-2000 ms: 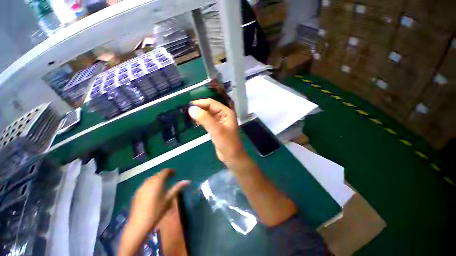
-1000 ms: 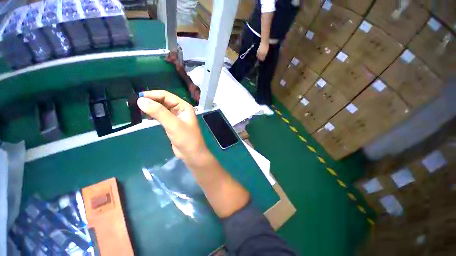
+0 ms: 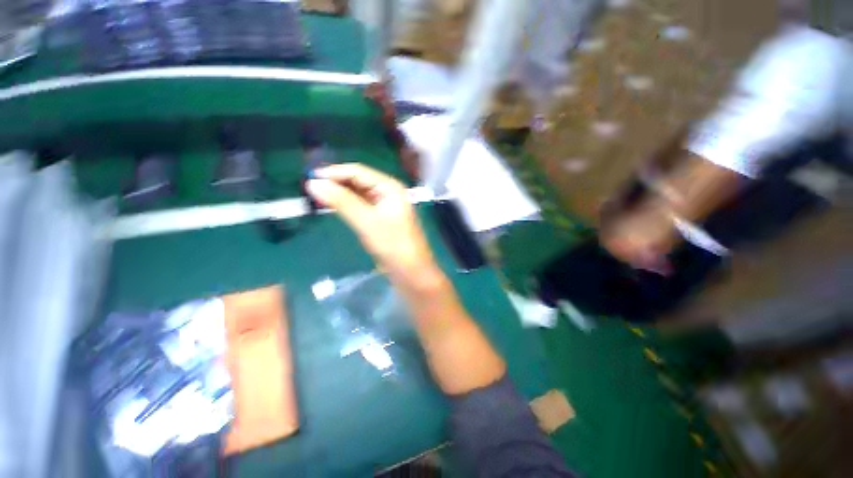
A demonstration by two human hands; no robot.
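Note:
My right hand [image 3: 379,219] is raised over the rear edge of the green bench, with thumb and fingers pinched on a thin dark strip [image 3: 281,227]. The strip is blurred and its shape is unclear. My left hand is out of the picture. An orange-brown block [image 3: 262,369] lies flat on the bench, with glossy dark blue-black film sheets [image 3: 159,383] under strong glare to its left. Clear plastic film [image 3: 365,327] lies right of the block.
Blurred dark parts [image 3: 238,171] stand behind the white ledge [image 3: 187,220]. A black phone-like rectangle [image 3: 456,233] lies at the right bench edge. White sheets [image 3: 33,317] stand at left. Another person's arm [image 3: 673,210] is close at right, near a white post [image 3: 477,89].
The left hand, seen two seconds ago over the block, is gone. The view has shifted, and the other person is now much nearer at right. The right hand stays raised and pinched.

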